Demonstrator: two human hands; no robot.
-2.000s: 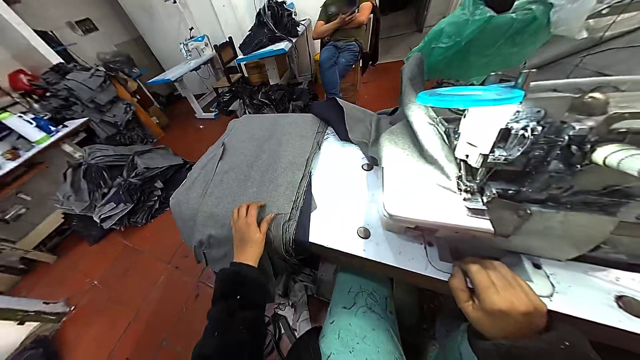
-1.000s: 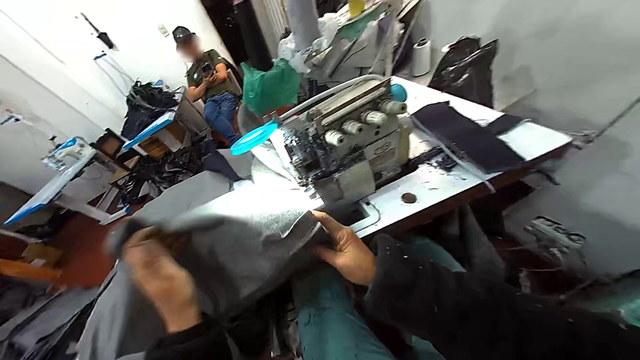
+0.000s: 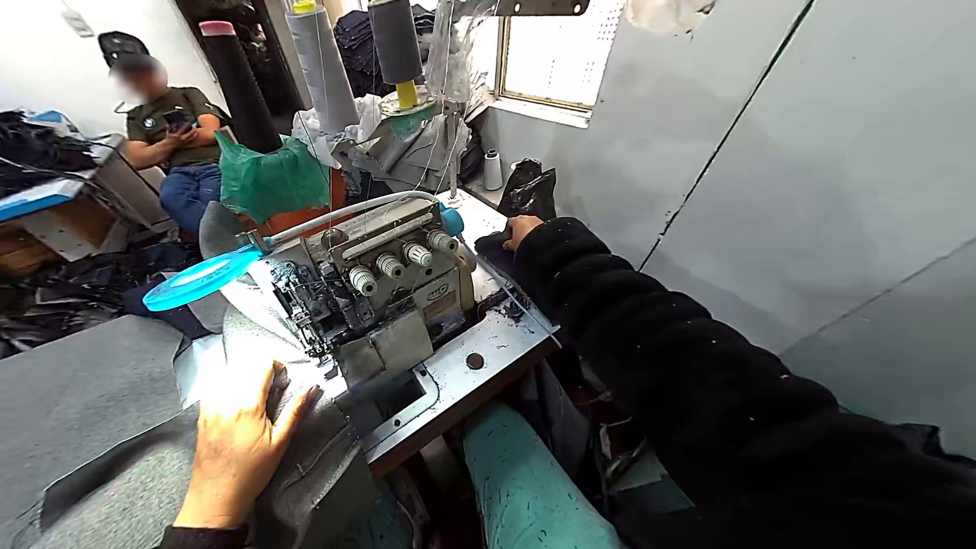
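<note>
My left hand (image 3: 240,438) presses with spread fingers on grey fabric (image 3: 99,389), just left of the needle area of an overlock sewing machine (image 3: 374,282). The fabric spreads over the left end of the white table (image 3: 488,343) and past it. Beyond the machine, at the table's far right, my right hand (image 3: 523,230) has its fingers on a dark fabric piece (image 3: 496,252). Its fingertips are partly hidden, so the grip is not clear. A blue ring-shaped tray (image 3: 202,280) sits left of the machine head.
Thread cones (image 3: 324,69) stand behind the machine, by a green plastic bag (image 3: 271,175). A black bag (image 3: 528,191) lies near the wall (image 3: 732,152) at right. A person (image 3: 175,145) sits at the back left with a phone. Dark cloth piles (image 3: 91,282) cover the floor there.
My right hand has left the edge of the grey fabric and reached to the dark fabric behind the machine. My left hand now lies on the grey fabric beside the needle area. The view has swung right.
</note>
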